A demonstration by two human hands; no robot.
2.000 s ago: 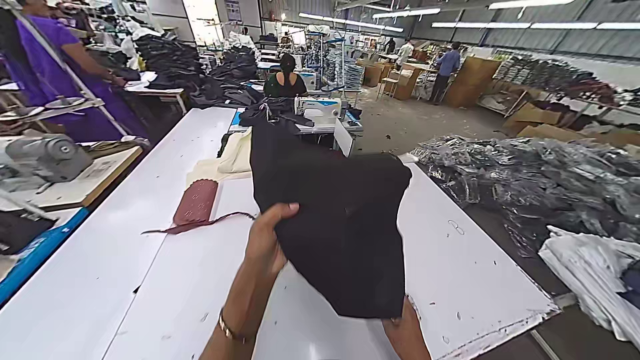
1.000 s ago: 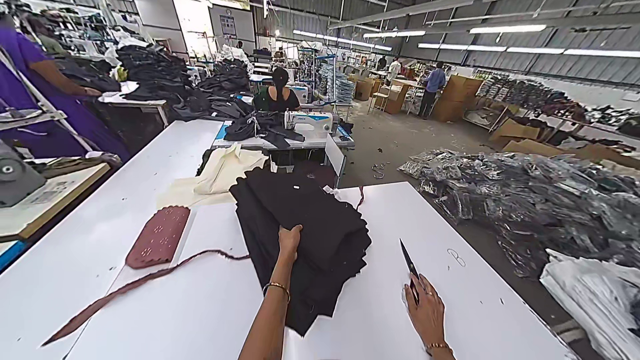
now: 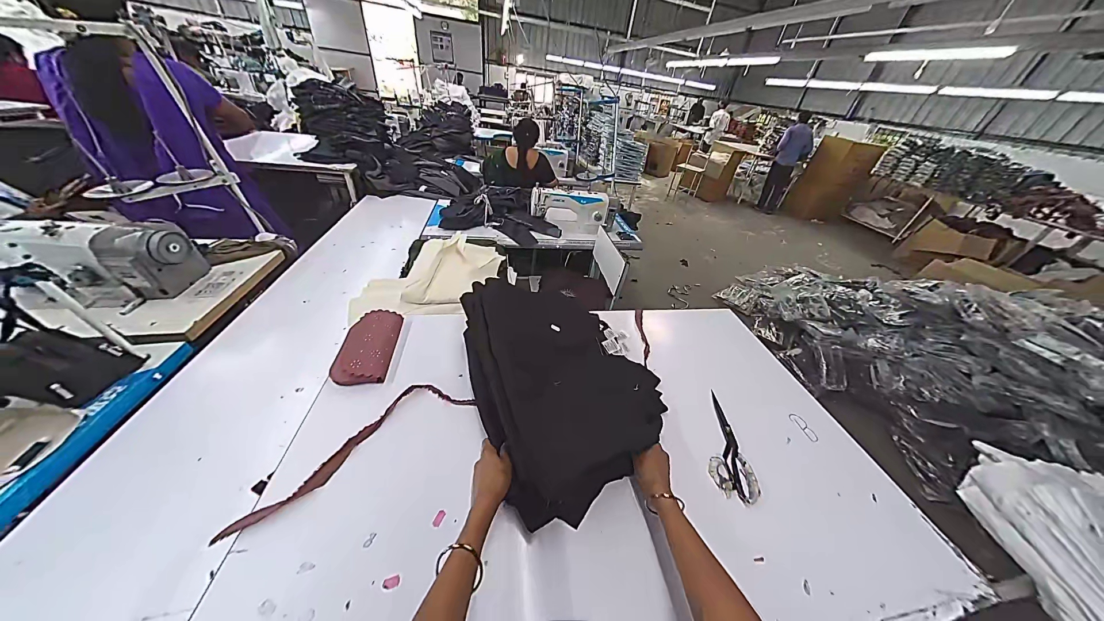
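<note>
A stack of black fabric pieces (image 3: 561,397) with uneven edges lies on the white table (image 3: 414,526). My left hand (image 3: 492,476) grips its lower left side and my right hand (image 3: 652,470) its lower right side; the fingers of both are partly hidden by the cloth. Right of the stack lies a pair of scissors (image 3: 731,453), points away from me. A maroon strip (image 3: 345,448) runs out from the stack's left side. Beyond it is a maroon perforated case-like item (image 3: 367,348). Cream fabric (image 3: 448,272) lies behind the stack.
A sewing machine (image 3: 147,259) stands on a bench at left. Another sewing machine (image 3: 573,209) is ahead, with a seated person (image 3: 520,159) behind it. Plastic-wrapped bundles (image 3: 862,345) are heaped right of the table, near white cloth (image 3: 1035,517).
The scissors, under my right hand one second ago, now lie free on the table. My right hand has moved left to the black stack. My left hand has moved to the stack's lower left side.
</note>
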